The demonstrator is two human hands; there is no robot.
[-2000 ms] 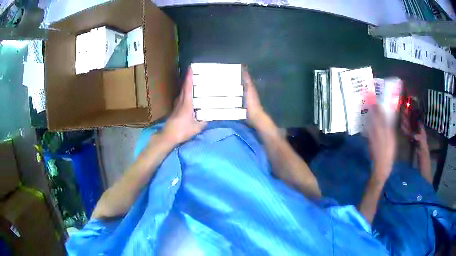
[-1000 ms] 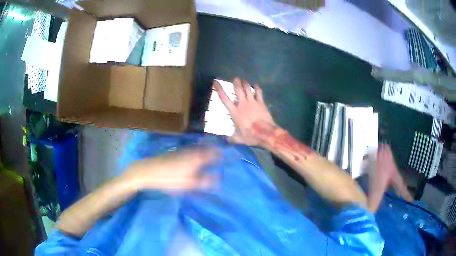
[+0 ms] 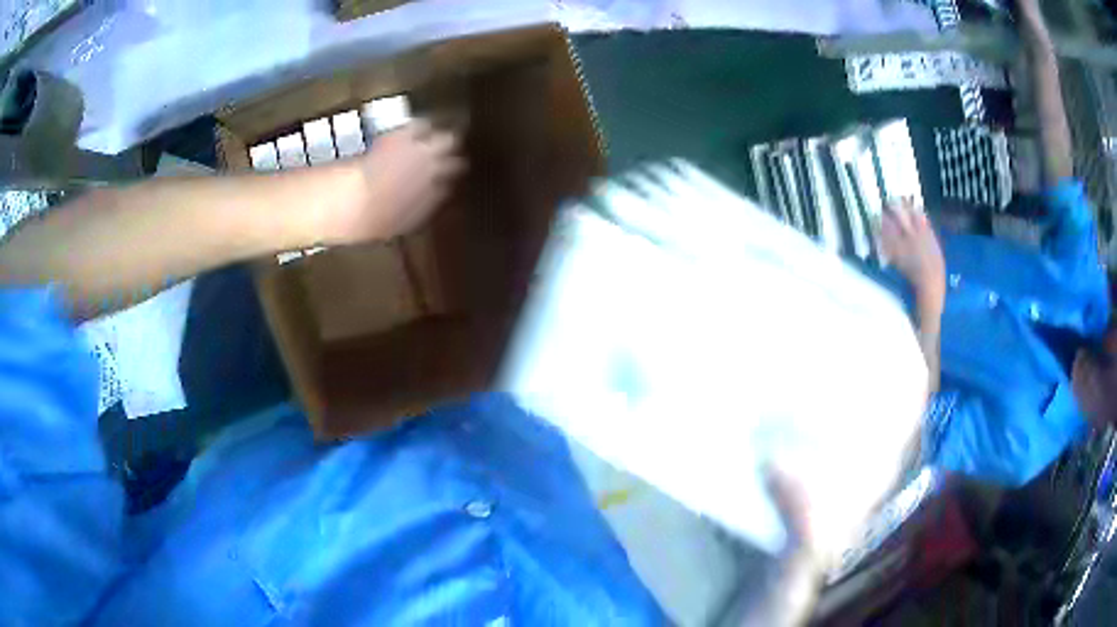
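An open brown carton stands in front of me, tilted in view. A row of several small white product boxes stands inside along its far left side. My left hand is inside the carton at the right end of that row, blurred, its fingers curled; whether it grips a box cannot be told. My right hand holds a large white stack of product boxes right of the carton, close to the camera and blurred. The stack hides part of the bench and most of that hand.
White sheets with print lie left of the carton. A white shelf runs along the back. At the right, a person in blue has a hand on a row of white boxes. More box stacks stand beyond.
My left hand has moved left into the carton. My right hand has left the small stack and now holds a large white stack at the right. White boxes inside the carton now stand in a row.
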